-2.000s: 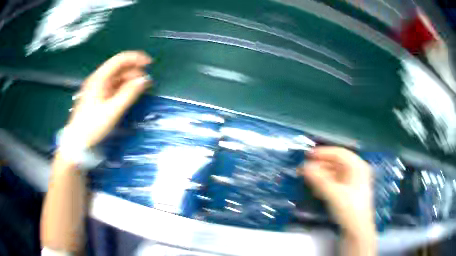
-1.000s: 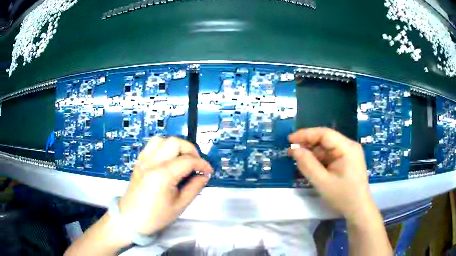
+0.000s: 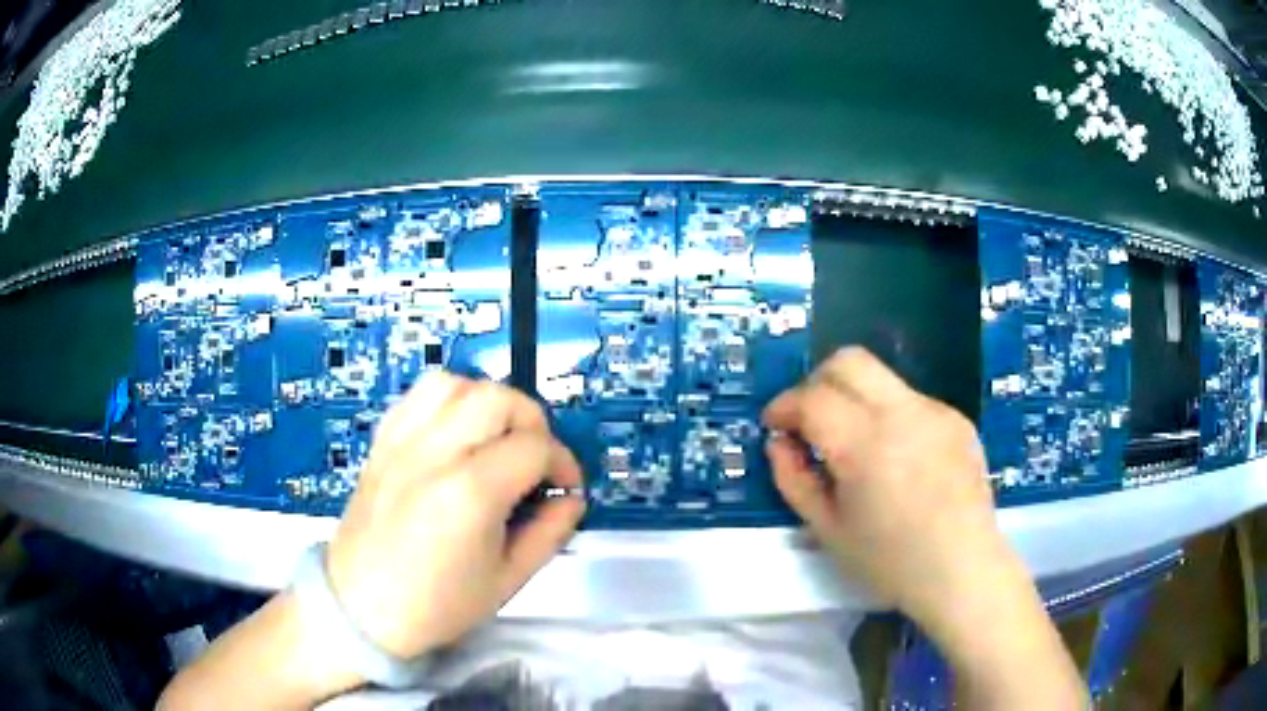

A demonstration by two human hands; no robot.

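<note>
A blue PCB panel with small mounted parts lies between the conveyor rails in front of me. My left hand is at its lower left corner, thumb and fingertips pinched on a small silvery component. My right hand is at the panel's lower right edge, thumb and fingertips together over the board. A tiny pale piece shows at its fingertips, mostly hidden by the fingers; whether it sits in the board cannot be told.
Another PCB panel lies to the left and one to the right. White connectors lie in piles at far left and far right. Rows of metal-cased components lie on the green surface. A blue strap is at left.
Since one second ago, my right hand has moved slightly left and down onto the panel's right edge, and its white piece is now mostly hidden. My left hand keeps its pinch.
</note>
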